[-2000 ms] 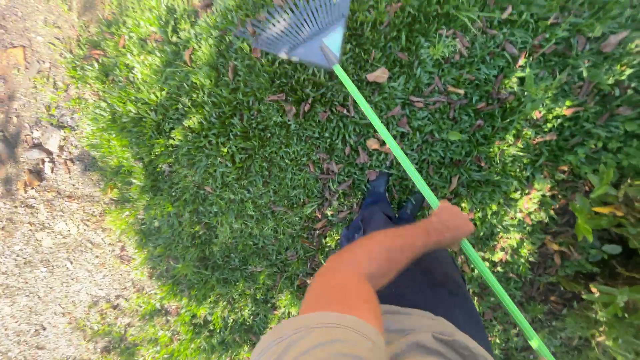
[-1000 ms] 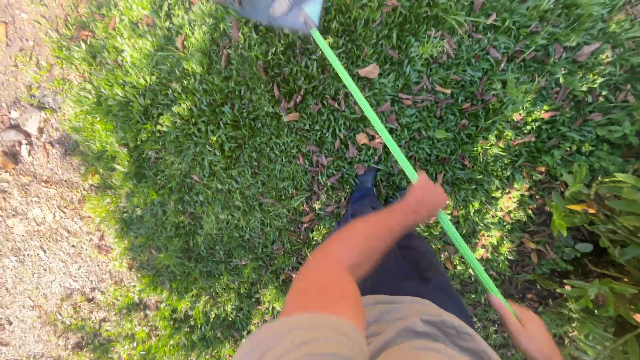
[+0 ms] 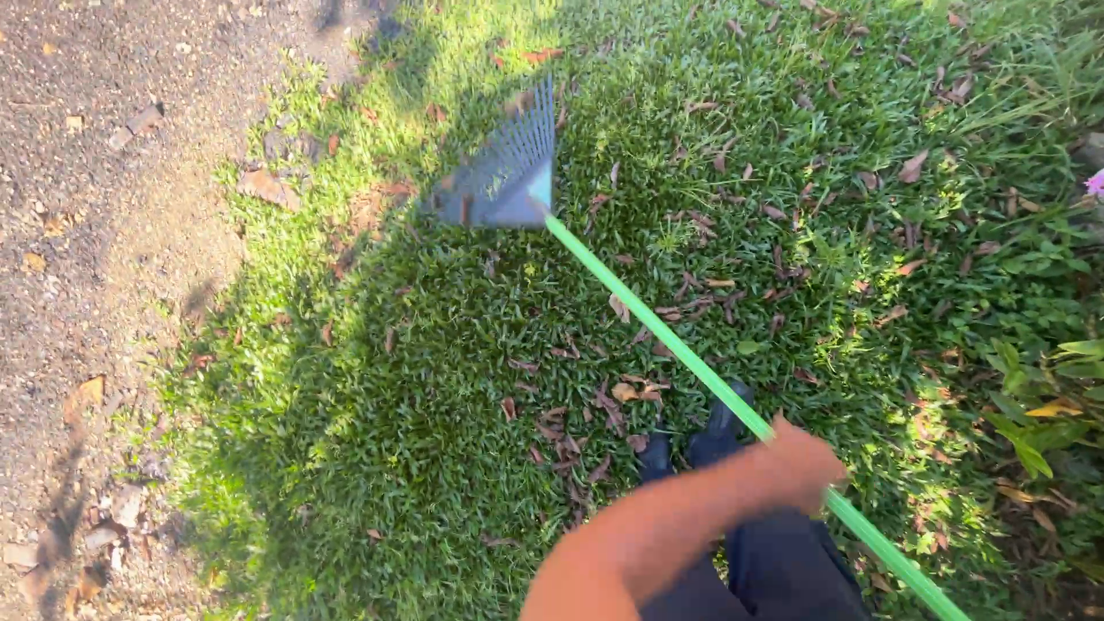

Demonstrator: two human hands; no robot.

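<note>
My left hand is wrapped around the green handle of a leaf rake, in front of my dark trousers and shoes. The handle runs diagonally from the lower right up to the fan-shaped rake head, whose grey tines are blurred and point to the upper left over the grass. Dry brown leaves lie scattered on the grass beside the handle and near my feet. My right hand is out of the frame; the handle's lower end leaves the view at the bottom right.
Bare gravelly ground with stones and dead leaves borders the grass on the left. Leafy plants grow along the right side, and a pink flower shows at the right edge. My shoes stand on the grass.
The whole rake head is in view now, where one second ago the top edge cut it off. The other hand, seen on the handle's lower end then, has left the view. The view has shifted.
</note>
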